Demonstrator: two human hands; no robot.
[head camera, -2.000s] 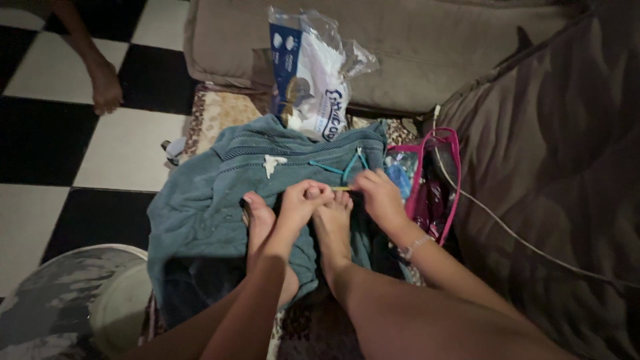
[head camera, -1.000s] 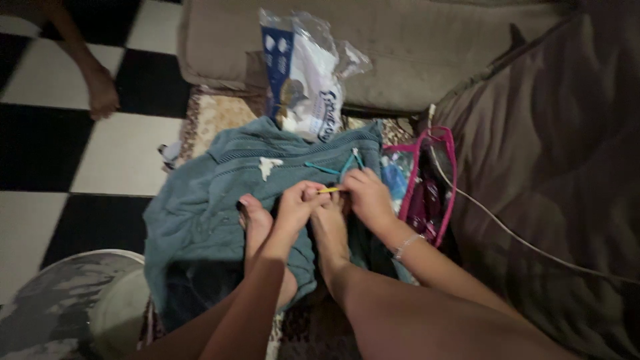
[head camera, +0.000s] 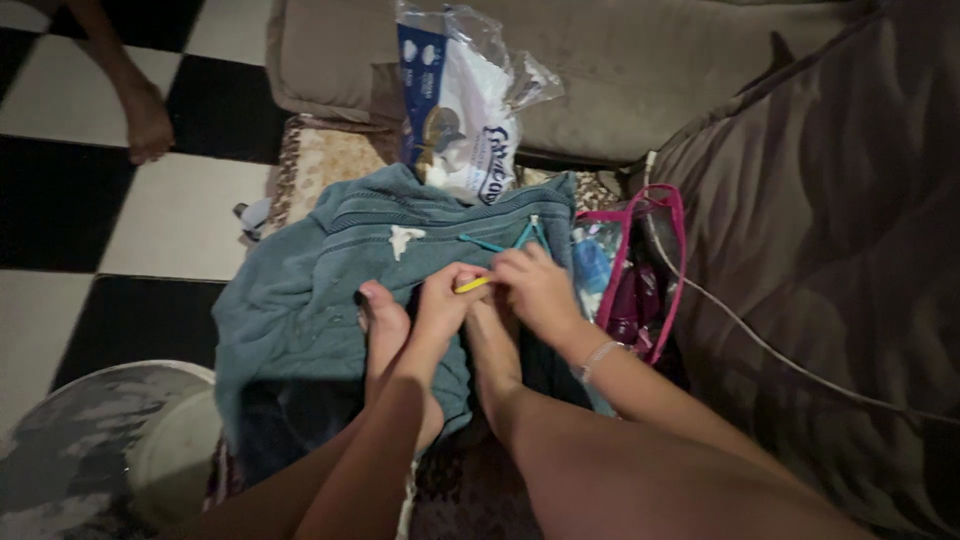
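Observation:
My right hand (head camera: 536, 289) holds a small yellow stick-like tool (head camera: 474, 284), perhaps a nail file, above the toes of my right foot (head camera: 493, 345). My left hand (head camera: 448, 296) grips the toes of that foot, close to the tool's end. My left foot (head camera: 386, 322) rests on a teal towel (head camera: 292, 300). Beyond my hands on the towel lie a white piece of cotton (head camera: 405, 240) and thin turquoise tools (head camera: 484, 243). At the towel's far edge is a clear and blue plastic bag (head camera: 480, 105) with cotton in it.
A clear pouch with pink trim (head camera: 679, 247) holds bottles on the right. A white cable (head camera: 757, 341) crosses the dark sofa (head camera: 810, 225). A round bucket (head camera: 172, 367) stands at lower left. Another person's bare foot (head camera: 148, 124) is on the checkered floor (head camera: 195, 202).
The yellow tool has tilted between my hands, and my right hand has shifted slightly at the toes. My left hand stays at the foot.

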